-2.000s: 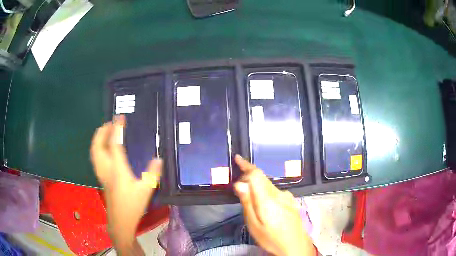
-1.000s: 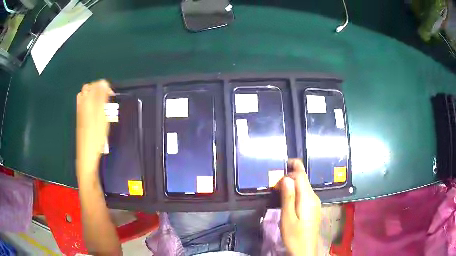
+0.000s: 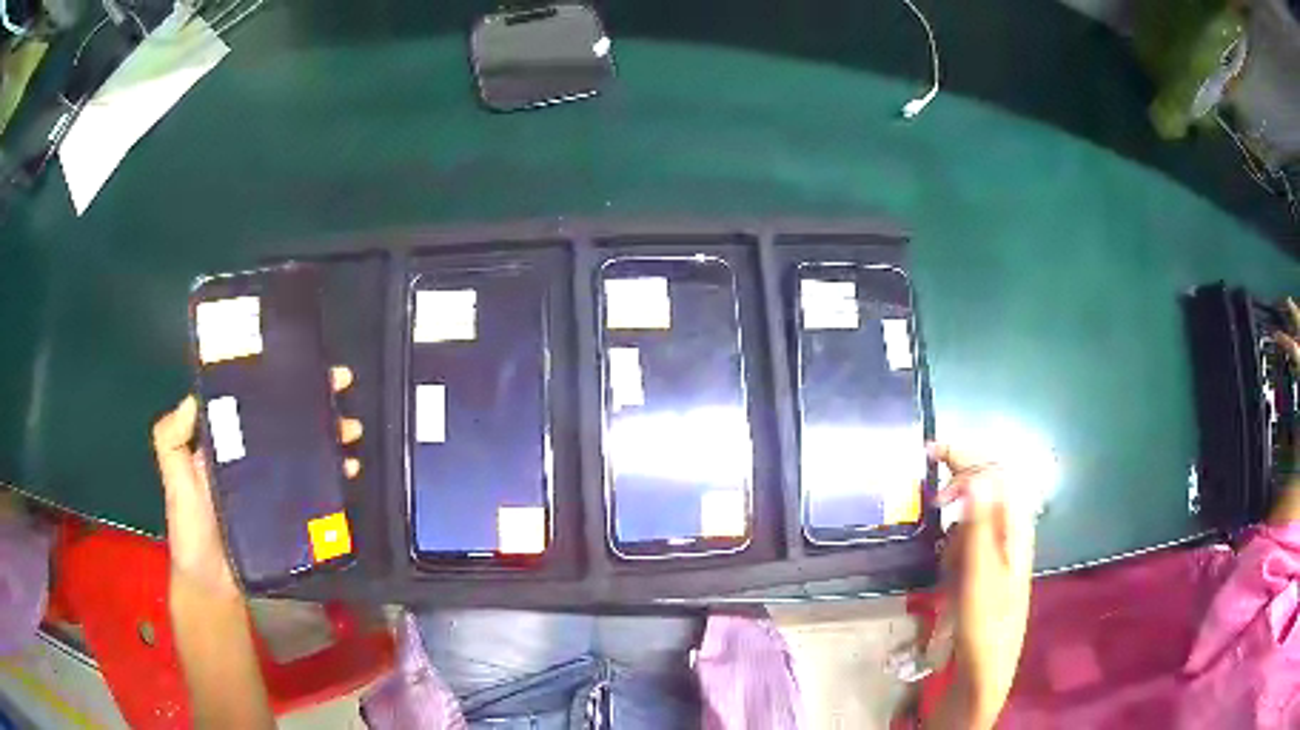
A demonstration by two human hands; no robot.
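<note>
My left hand (image 3: 183, 445) holds a smartphone (image 3: 271, 442), its thumb at the left edge and fingertips at the right edge. The phone is tilted and lies over the leftmost slot of the black phone tray (image 3: 576, 428). Three more smartphones lie in the tray: one (image 3: 481, 471), one (image 3: 673, 428) and one (image 3: 860, 414). Each shows white blocks near the top and a coloured or pale block at the lower right. My right hand (image 3: 981, 485) is at the lower right edge of the rightmost phone, blurred by glare; whether it pinches anything cannot be told.
A dark rounded pad (image 3: 542, 60) lies behind the tray. A thin white cable (image 3: 920, 103) is at the back right. A white paper sheet (image 3: 136, 114) is at the back left. Dark stacked trays (image 3: 1223, 407) stand at the right, beside a neighbour's pink sleeve (image 3: 1262, 599). A red stool (image 3: 121, 592) is below.
My left hand has taken hold of the leftmost phone and tilted it out of line with its slot. My right hand has moved right, from the third phone to the rightmost phone's edge.
</note>
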